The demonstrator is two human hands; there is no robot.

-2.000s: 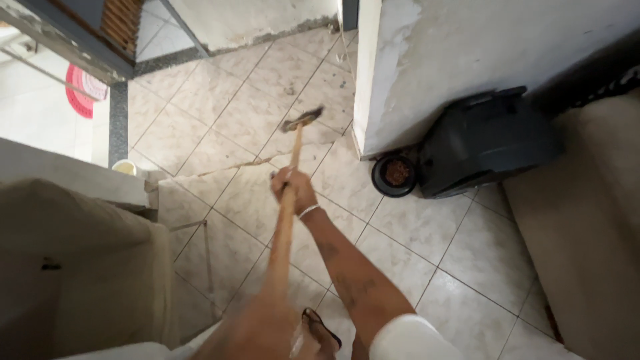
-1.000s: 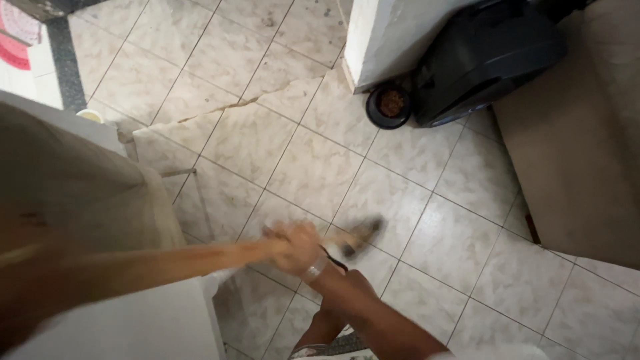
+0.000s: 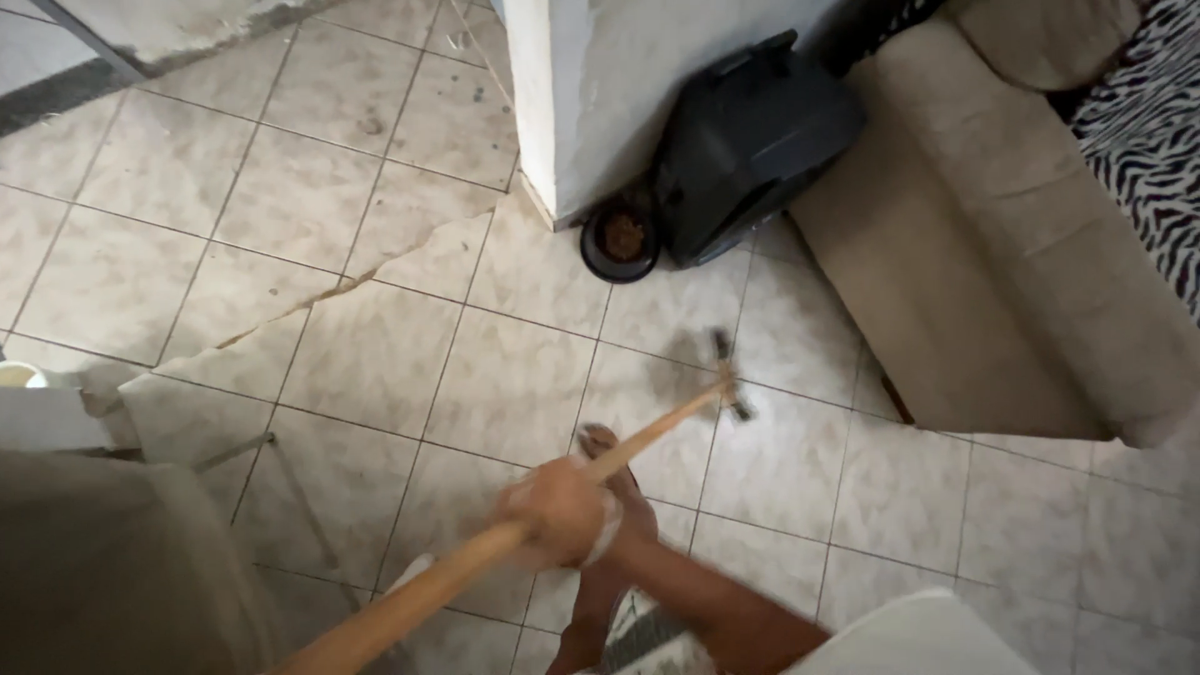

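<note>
A long wooden handle [image 3: 478,555] runs from the lower left up to a narrow broom-like head [image 3: 727,375] over the tiled floor. My right hand [image 3: 560,514], blurred and with a white band at the wrist, is wrapped around the handle about halfway along it. Just beyond the hand a foot in a sandal [image 3: 600,441] shows beneath the handle. My left hand is outside the frame. Whether the head touches the tiles cannot be told.
A black bowl with brown pieces [image 3: 619,244] stands at the wall corner [image 3: 539,122], beside a black plastic case, probably a speaker [image 3: 750,141]. A beige sofa [image 3: 947,244] is at the right. A fabric-covered piece [image 3: 103,562] fills the lower left, near a thin metal leg [image 3: 305,506]. A jagged crack crosses the tiles.
The handle's head, earlier near the doorway side of the wall corner, is now on the sofa side. My right hand still grips the handle. The view has shifted toward the sofa.
</note>
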